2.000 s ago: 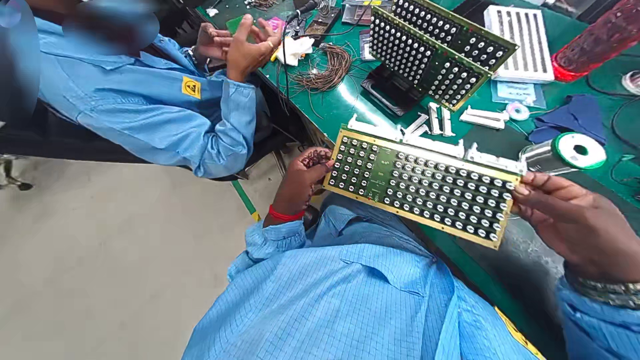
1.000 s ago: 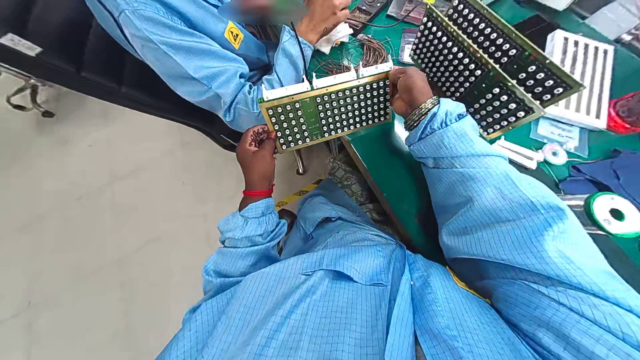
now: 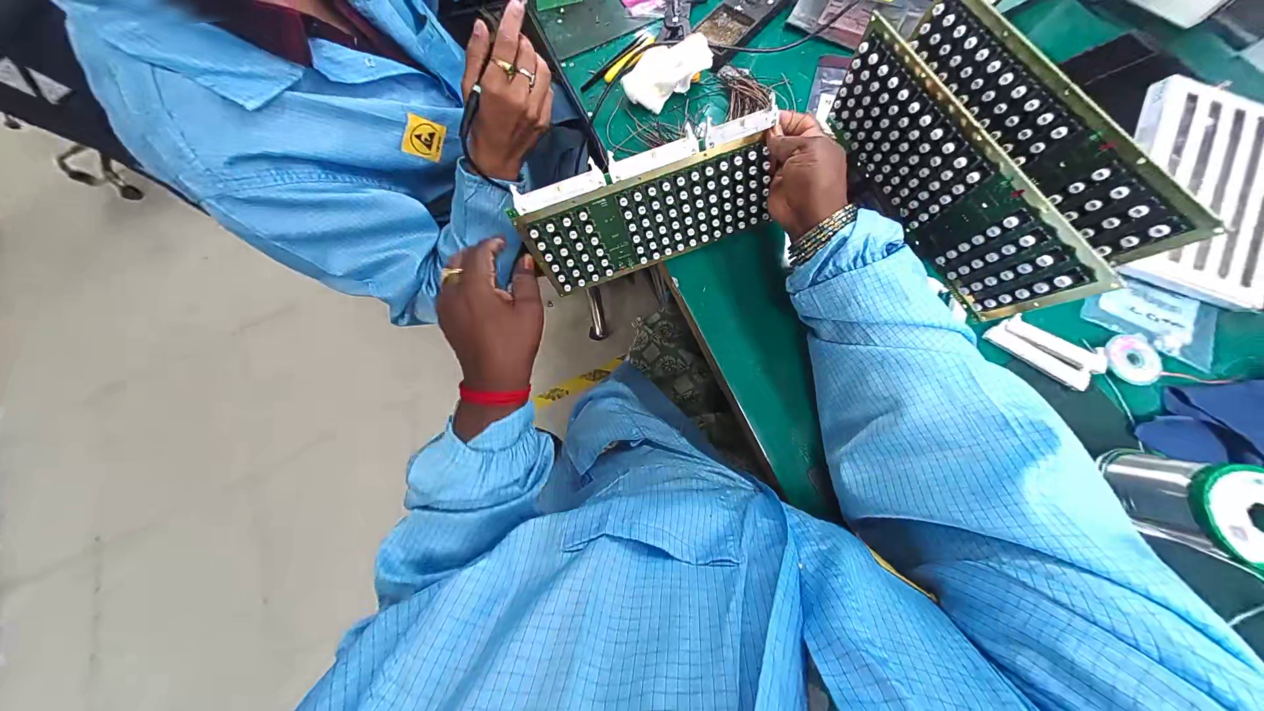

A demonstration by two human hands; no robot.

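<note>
A green printed circuit board [image 3: 617, 232] with rows of round white-centred parts and white connectors [image 3: 647, 160] along its top edge is held tilted past the table edge. My right hand [image 3: 808, 176] grips its right end between thumb and fingers. At the lower left corner is my left hand [image 3: 491, 311], fingers spread, the index and thumb beside the board's end; whether they touch it I cannot tell. Two similar boards [image 3: 973, 168] [image 3: 1076, 148] stand tilted on the green table, right of my right hand.
A co-worker's raised hand [image 3: 509, 94] and blue sleeve [image 3: 326, 188] are just behind the board's left end. On the green mat [image 3: 755, 336] lie wires [image 3: 746, 94], white tissue [image 3: 669, 74], white connectors [image 3: 1045, 353], a slotted white tray [image 3: 1210, 188], solder spools [image 3: 1133, 359] and blue cloth [image 3: 1210, 420].
The board has moved from in front of me to the left, toward the co-worker. My left hand, which gripped its left end, now has its fingers spread there. The view has shifted.
</note>
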